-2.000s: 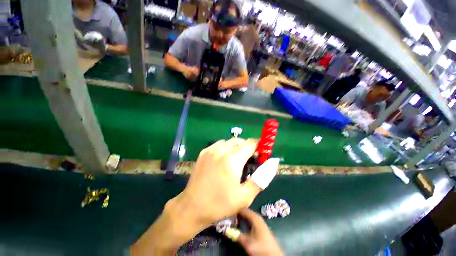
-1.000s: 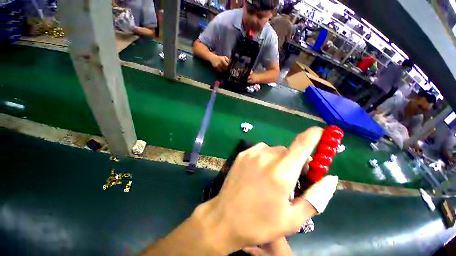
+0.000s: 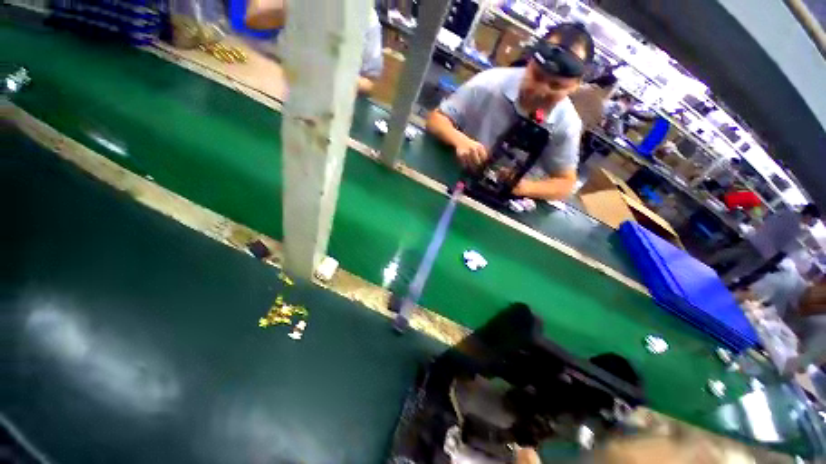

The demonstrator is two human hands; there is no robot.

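Note:
The black press fixture (image 3: 543, 372) stands tilted in the view at the lower right, cut off by the bottom edge. Its red grip does not show. A blurred patch of a hand (image 3: 670, 444) lies at the bottom edge beside the fixture, and a bit of a fingertip (image 3: 525, 455) shows at its base. I cannot tell which is my left hand and which my right, or what they hold. A pale piece (image 3: 585, 437) shows among the fixture's dark parts. Brass pieces (image 3: 283, 314) lie loose on the dark green bench, with a small whitish piece (image 3: 297, 330) beside them.
A white post (image 3: 317, 154) rises at the bench edge. A bluish-purple strip (image 3: 430, 258) crosses the green belt (image 3: 217, 172), which carries white components (image 3: 474, 260). Opposite, a person in grey (image 3: 521, 109) works at another black press (image 3: 512, 159). Blue sheets (image 3: 688, 285) lie across the belt.
The view has swung left, so the fixture sits further right and lower. The hand that was on the red grip is now mostly out of the picture, and the grip no longer shows.

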